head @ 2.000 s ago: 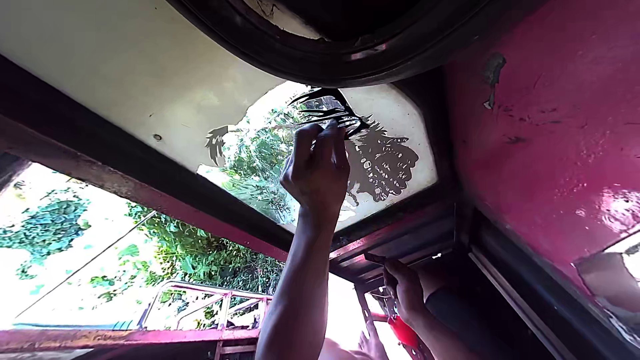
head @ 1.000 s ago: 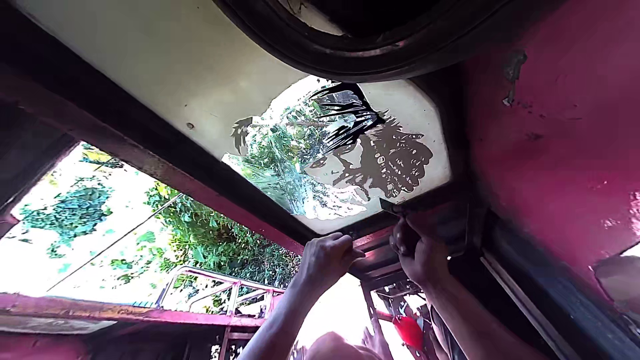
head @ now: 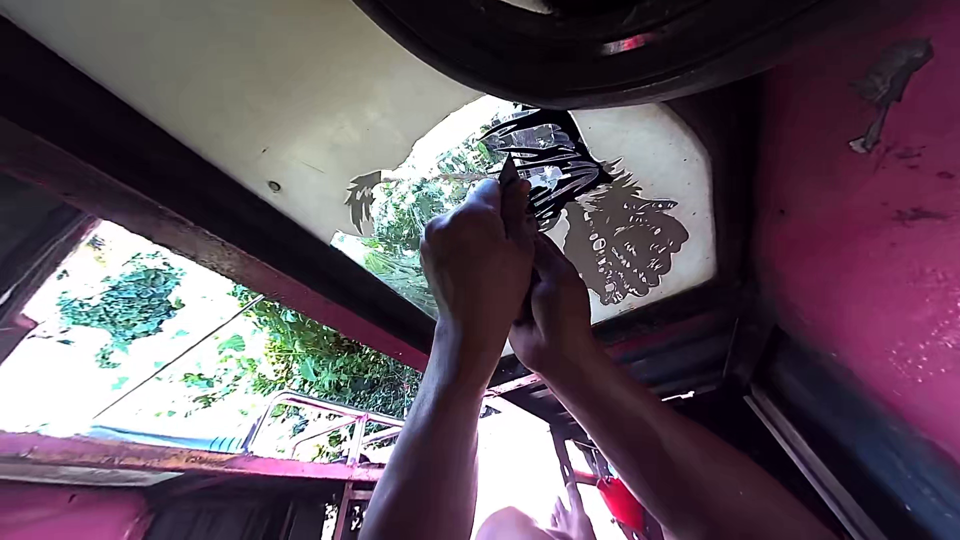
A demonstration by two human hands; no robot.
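Note:
Both my hands are raised together against a pale panel (head: pixel 315 90) that bears a portrait-like figure with clear or reflective areas, black strips (head: pixel 562 161) and a grey-brown textured patch (head: pixel 630 247). A dark, pointed flat blade or scraper (head: pixel 509 172) sticks up between the fingertips, its tip near the black strips. My right hand (head: pixel 559 300), partly hidden behind the left, appears to hold it. My left hand (head: pixel 480 251) is curled against the right hand's fingers; whether it also grips the blade is hidden.
A dark round rim (head: pixel 600 82) overhangs the panel at the top. Pink painted bodywork (head: pixel 855 247) stands at the right, and a dark frame beam (head: pixel 225 217) runs diagonally at the left. Below are a metal rail (head: pixel 322 409) and a red object (head: pixel 621 502).
My right hand has risen from below the panel's lower edge, bringing the dark blade up to the black strips. My left hand, lowered one second ago, is up at the figure beside it.

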